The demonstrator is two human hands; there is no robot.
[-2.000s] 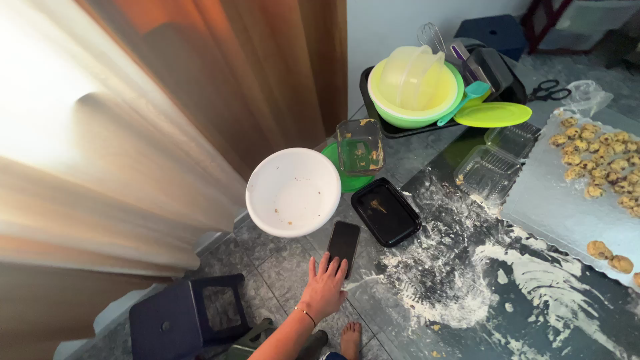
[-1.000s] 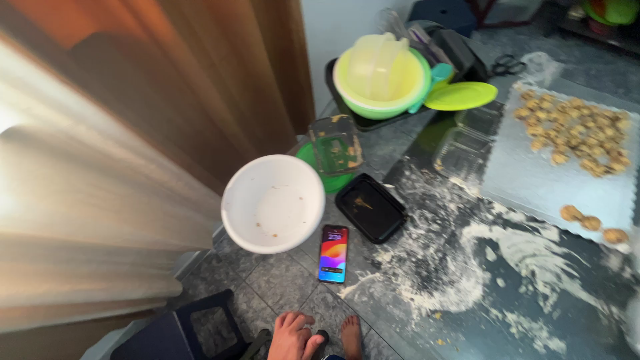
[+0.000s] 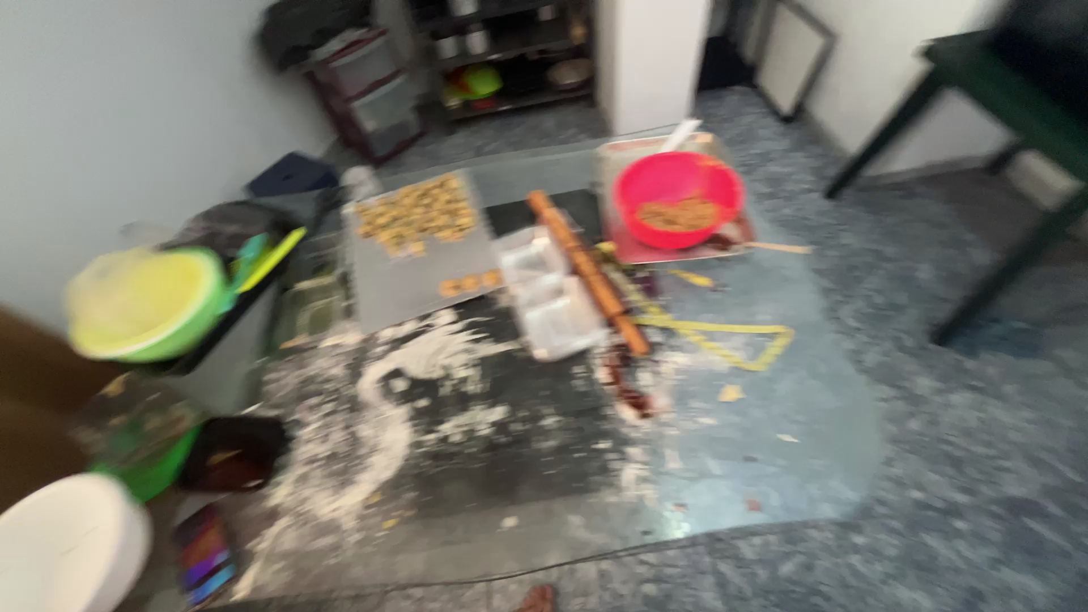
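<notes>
Neither of my hands is in view. A glass tabletop (image 3: 561, 476) bears streaks of white flour. A rolling pin (image 3: 586, 270) lies beside a clear plastic tray (image 3: 552, 306). Right of them a pink bowl (image 3: 680, 200) with a crumbly brown mixture sits on a tray. Many small dough pieces (image 3: 421, 212) lie on a pale sheet (image 3: 391, 289) at the back left. A yellow measuring tape (image 3: 731, 327) is looped on the glass. At the lower left, a phone (image 3: 204, 557) with its screen lit lies near a white bowl (image 3: 72, 548). The view is blurred.
Green and yellow bowls (image 3: 144, 302) stand at the left, above a black container (image 3: 234, 455). Shelves (image 3: 518, 51) and a plastic drawer unit (image 3: 374, 93) stand behind. A dark green table (image 3: 1011, 102) is at the right. Part of a foot (image 3: 537, 598) shows at the bottom edge.
The view has swung far to the right. The hand that was on the phone two seconds ago drew back toward the bottom and is now out of view. The phone's screen, dark at first, is lit.
</notes>
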